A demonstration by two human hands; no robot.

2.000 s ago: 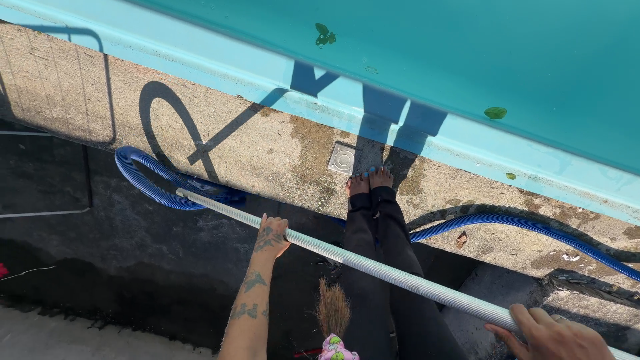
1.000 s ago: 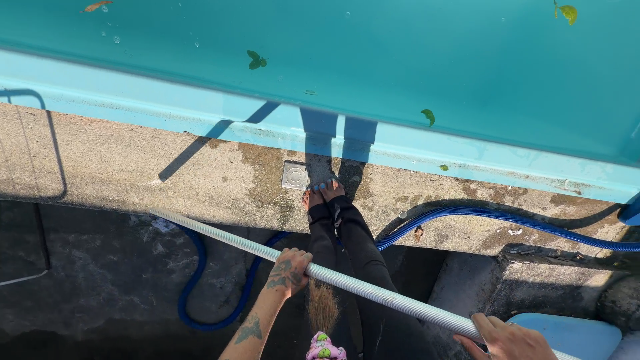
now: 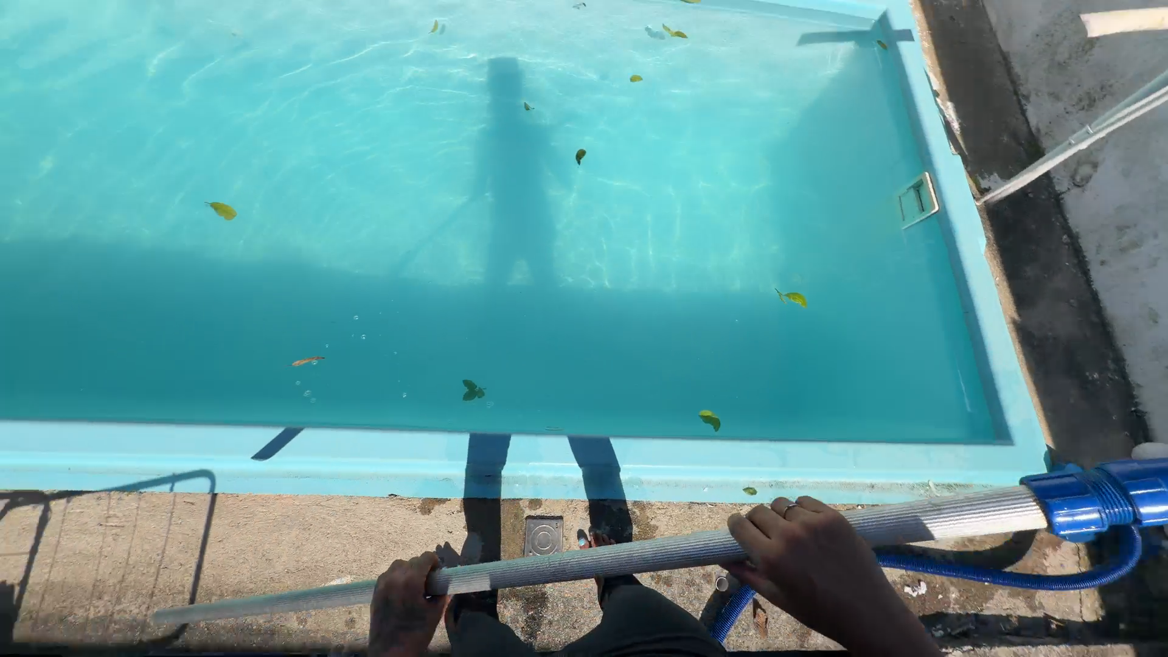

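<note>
A ribbed metal telescopic pole [image 3: 584, 558] lies across the lower view, tilted slightly up to the right. My left hand [image 3: 406, 598] is closed around it left of my legs. My right hand [image 3: 803, 557], with a ring on one finger, grips it farther right. At the pole's right end is a blue plastic fitting [image 3: 1100, 500]. A blue ribbed hose [image 3: 1004, 577] runs below that fitting, and part of it passes behind my right hand and wrist. The pole's left end is free above the concrete edge.
The swimming pool [image 3: 547, 347] fills most of the view, with several floating leaves [image 3: 222, 211]. Its light blue rim [image 3: 365, 465] borders the concrete ledge [image 3: 301, 538] where my feet stand. A skimmer opening [image 3: 917, 201] is in the right wall. A white metal bar [image 3: 1077, 141] stands beyond it.
The view has swung up and to the right over the pool. The blue fitting at the pole's right end has come into view. Both hands still hold the pole, and my feet now stand apart.
</note>
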